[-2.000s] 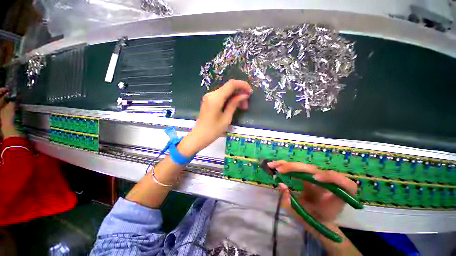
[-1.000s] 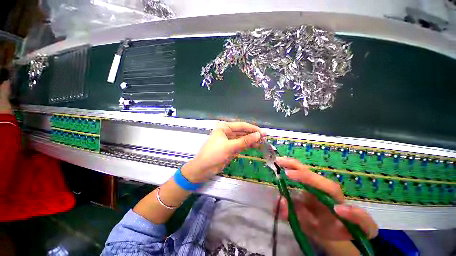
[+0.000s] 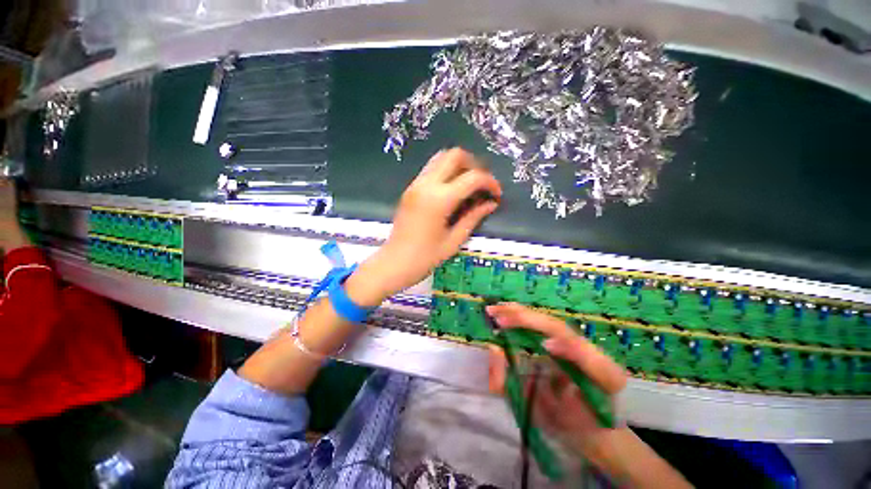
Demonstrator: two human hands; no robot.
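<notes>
My left hand (image 3: 435, 220), with a blue wrist strap (image 3: 342, 294), is above the green mat just left of and below the heap of small shiny metal parts (image 3: 611, 115). Its fingers are bent with thumb and fingertips near each other; I cannot tell if a part is between them. My right hand (image 3: 563, 387) holds the green-handled pliers (image 3: 520, 396) over the front edge of the green circuit board panels (image 3: 669, 329). The plier jaws are blurred and partly hidden by the fingers.
A lined clear rack (image 3: 277, 134) and a white stick (image 3: 205, 115) lie left of the heap. Another board panel (image 3: 136, 244) sits on the conveyor rails (image 3: 258, 291). A person's red sleeve (image 3: 67, 353) is at the far left. A second lined rack (image 3: 119, 134) lies beyond.
My left hand has moved from the plier tips up and away to near the heap. My right hand and the pliers have shifted left. The person in red has moved an arm into view at the left.
</notes>
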